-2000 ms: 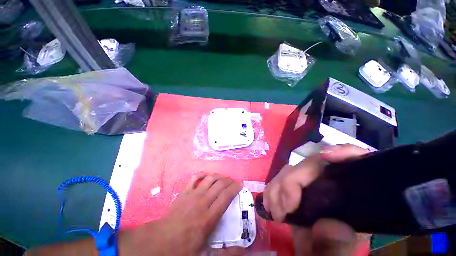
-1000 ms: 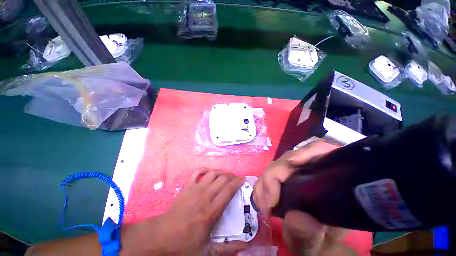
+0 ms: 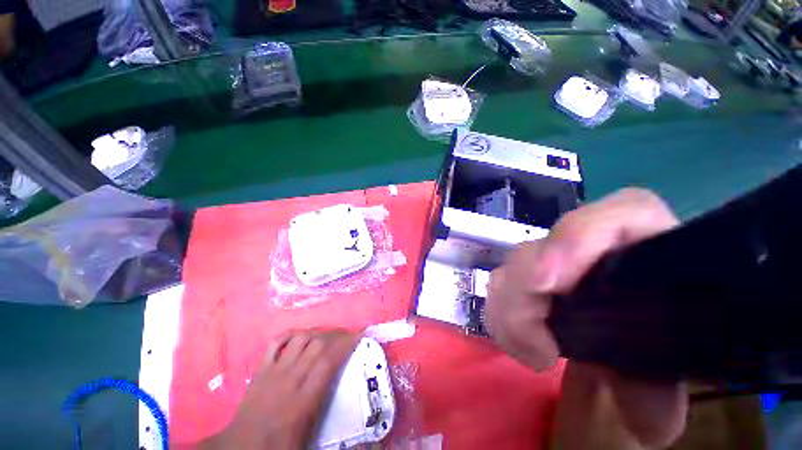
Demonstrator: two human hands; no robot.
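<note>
My right hand (image 3: 572, 281) grips a thick black electric screwdriver (image 3: 677, 308) at the front of the screw feeder (image 3: 514, 154); its tip is hidden by my fingers. My left hand (image 3: 295, 387) lies over the left part of a white device housing (image 3: 365, 400) at the near edge of the red mat (image 3: 475, 387). Dark holes and a dark part show on the housing's upturned face. A second white housing (image 3: 330, 246) sits on clear film (image 3: 286, 286) farther back on the mat.
A greyish bag (image 3: 97, 246) lies left of the mat. A blue coiled cord (image 3: 114, 387) is at the lower left. Several white units in clear bags, one here (image 3: 446, 104), stand on the green surface (image 3: 352, 145) behind. A metal post (image 3: 44, 141) rises at the left.
My right hand and the screwdriver have moved from beside the near housing to the feeder's front. The view has turned right. My left hand stays on the housing.
</note>
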